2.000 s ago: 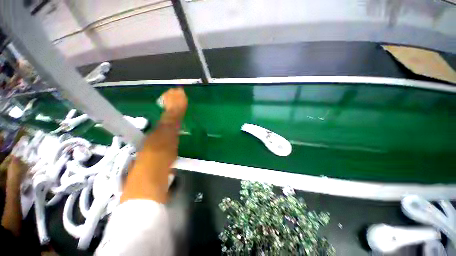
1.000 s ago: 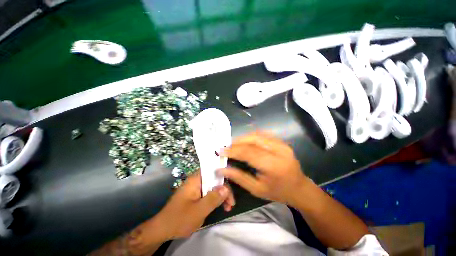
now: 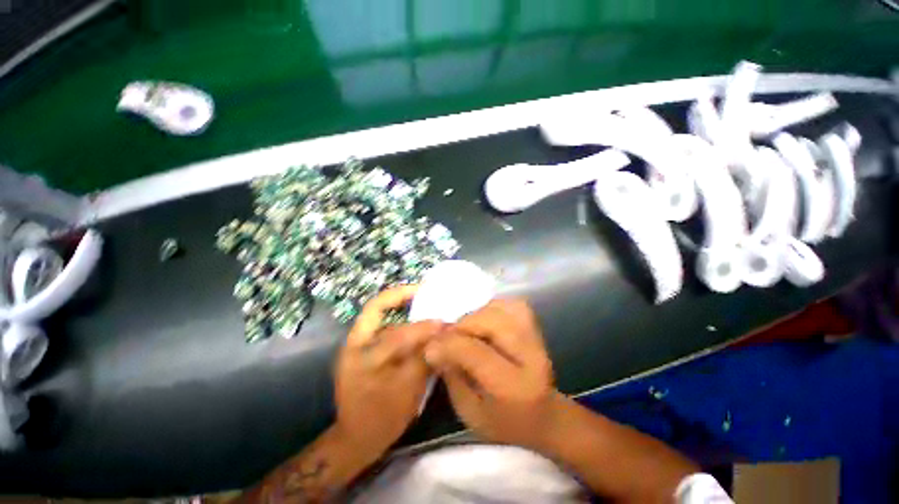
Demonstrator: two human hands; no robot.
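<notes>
A white curved housing half [image 3: 452,289] is held upright in front of me, its round head up and its lower part mostly hidden by my fingers. My left hand [image 3: 389,369] grips it from the left. My right hand [image 3: 498,369] is on it from the right, with fingertips meeting the left hand's over the shell. Whether a circuit board is between the fingertips cannot be told. A loose pile of green and silvery circuit boards [image 3: 330,241] lies just behind and left of the hands on the black bench.
Several white shells [image 3: 725,207] overlap at the right, with a single one [image 3: 518,187] nearer the middle. White ringed units [image 3: 44,285] lie at the left edge. One shell [image 3: 177,107] lies on the green belt [image 3: 256,59] behind the pale rail [image 3: 394,135].
My right fingers have closed in on the shell and my left fingers have moved up around it, covering more of it. The shell on the belt sits slightly further left.
</notes>
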